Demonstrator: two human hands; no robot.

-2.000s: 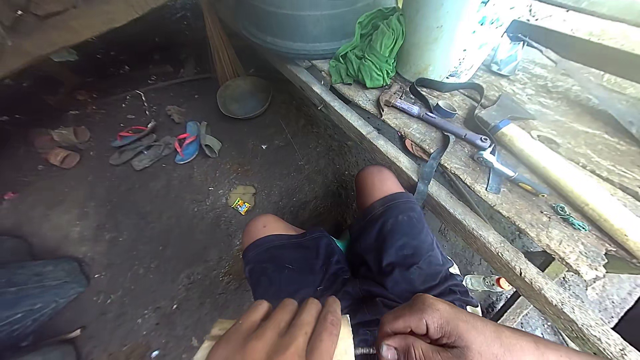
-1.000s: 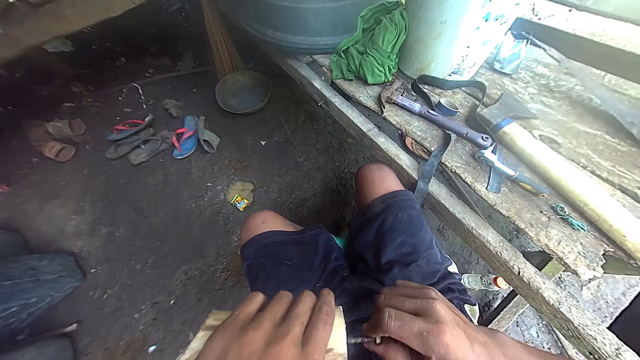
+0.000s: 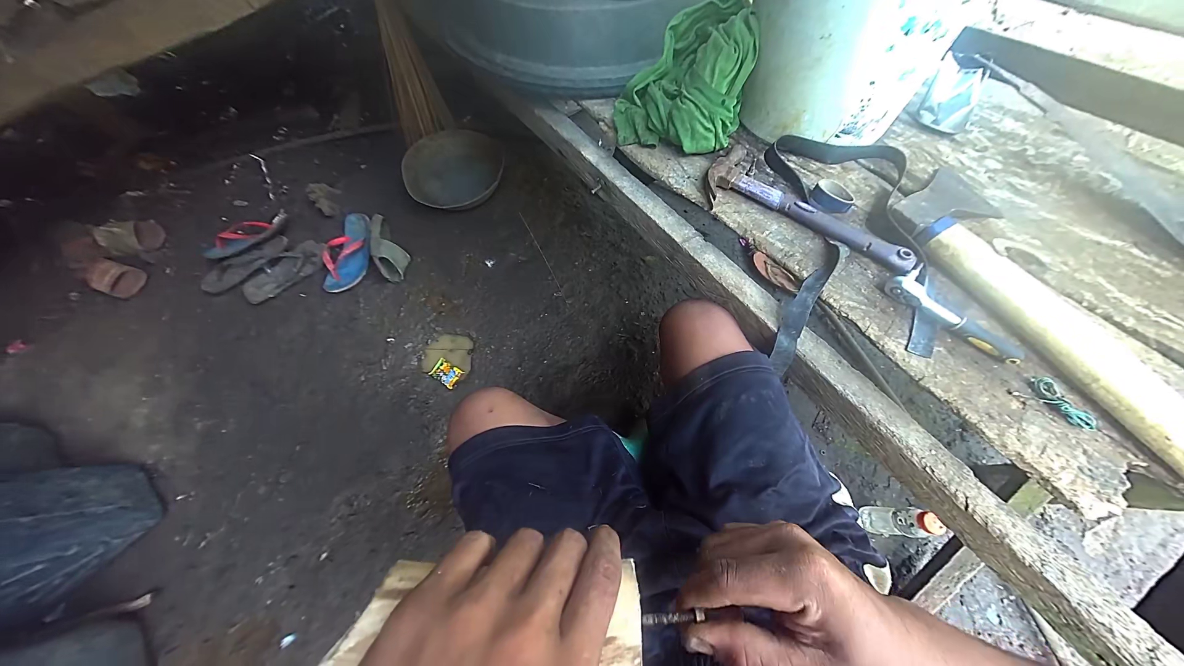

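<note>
At the bottom edge, my left hand (image 3: 518, 601) lies over a piece of pale wood (image 3: 629, 615), its fingers resting across the top; its thumb is hidden. To its right, my right hand (image 3: 772, 592) pinches the head end of a threaded metal bolt (image 3: 673, 618) between thumb and fingers. The bolt lies level and its other end meets the right edge of the wood. How deep it sits in the wood cannot be seen. Both hands are above my lap, over dark blue shorts (image 3: 731, 453).
A weathered plank bench (image 3: 860, 398) on the right holds a hammer (image 3: 814, 217), a ratchet wrench (image 3: 953, 314), an axe (image 3: 1045, 305), a black strap (image 3: 800, 305), green cord (image 3: 1064, 402) and green cloth (image 3: 694, 79). A bottle (image 3: 902, 522) is below it. Sandals (image 3: 347, 254) and a bowl (image 3: 453, 169) lie on the ground.
The fingers of my right hand have shifted their hold at the bolt. My left hand stays over the wood. The things on the bench and ground have not moved.
</note>
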